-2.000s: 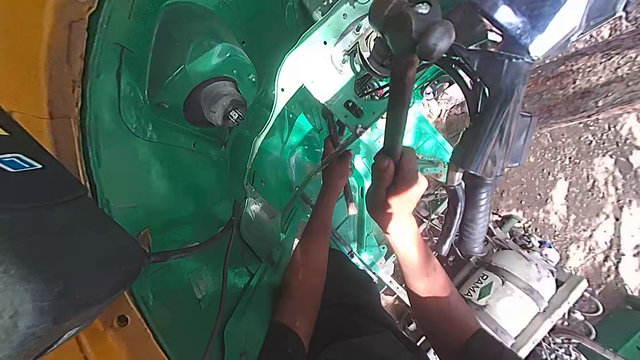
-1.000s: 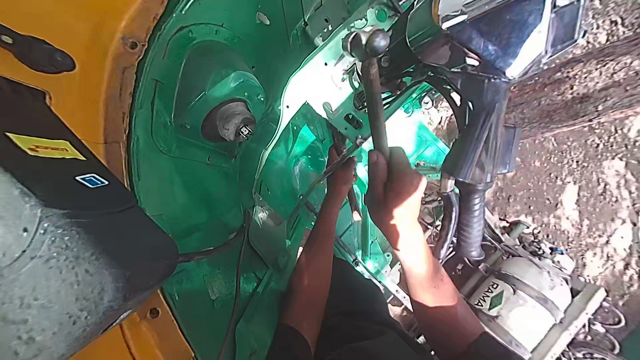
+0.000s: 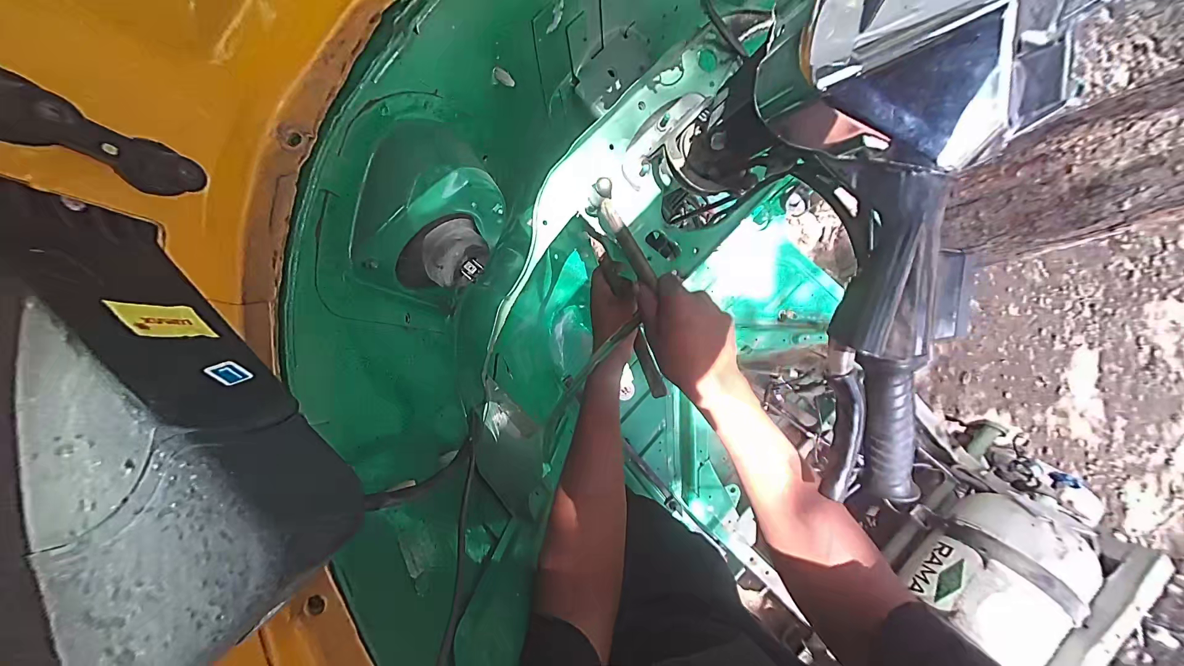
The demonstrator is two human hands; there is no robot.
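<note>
In the head view my right hand (image 3: 689, 338) is closed around the handle of a hammer (image 3: 627, 242). The hammer's rounded head is low, by the sunlit edge of the green sheet-metal body panel (image 3: 564, 199). Just left of it, my left hand (image 3: 612, 301) grips a metal tool (image 3: 650, 365); its lower end sticks out below the fist and its upper end meets the panel near the hammer head. What kind of tool it is cannot be told. My wrists are close together, over the opening in the green bodywork.
A green strut tower (image 3: 421, 199) with a round mount stands at left, beside an orange body panel (image 3: 231, 83) and a black-and-grey part (image 3: 185, 444). At right are a dark plastic housing with a corrugated hose (image 3: 890, 430) and a white tank (image 3: 1004, 564) on a frame.
The hammer head, raised higher towards the camera in the earlier frames, is now down near the green panel's edge and the top of the left hand's tool. Both hands keep their grip.
</note>
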